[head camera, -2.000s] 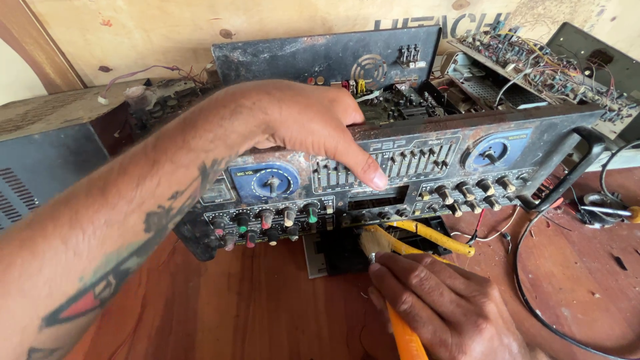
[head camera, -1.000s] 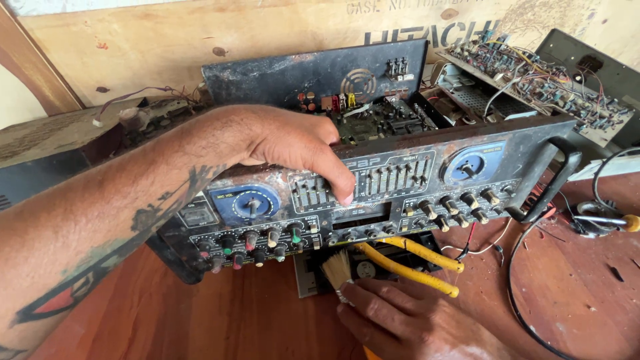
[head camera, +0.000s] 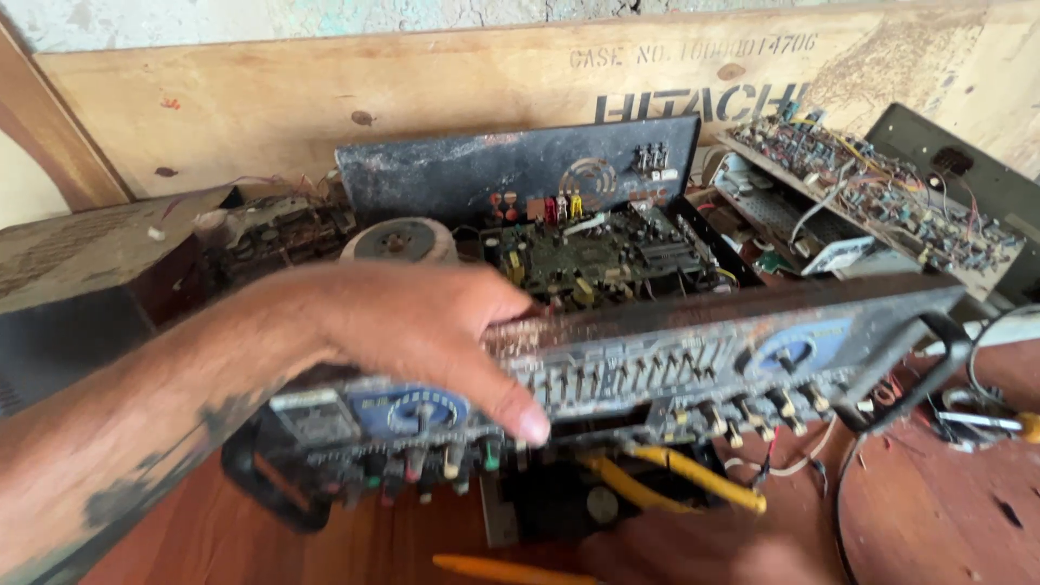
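Note:
My left hand (head camera: 455, 333) grips the top edge of the front panel of an old audio amplifier (head camera: 617, 366), its thumb over the slider section. The panel, with rows of knobs and two blue dials, leans forward; behind it the open chassis shows a dusty circuit board (head camera: 593, 256) and a round toroidal transformer (head camera: 398, 241). My right hand (head camera: 691, 548) is a blur at the bottom, by the orange handle (head camera: 512, 569) of a brush whose bristles I cannot see. Yellow-handled pliers (head camera: 699, 479) lie under the front panel on a dark flat part (head camera: 552, 504).
A second open chassis with a wired circuit board (head camera: 877, 195) stands at the back right. A black cable (head camera: 845, 504) and a tool with a yellow end (head camera: 979, 418) lie on the right. A dusty case (head camera: 81, 268) is at the left, before a wooden crate board (head camera: 366, 97).
My right hand has moved down and right, away from the panel's lower edge, where the brush bristles were. My left hand still holds the panel, which now tips further forward.

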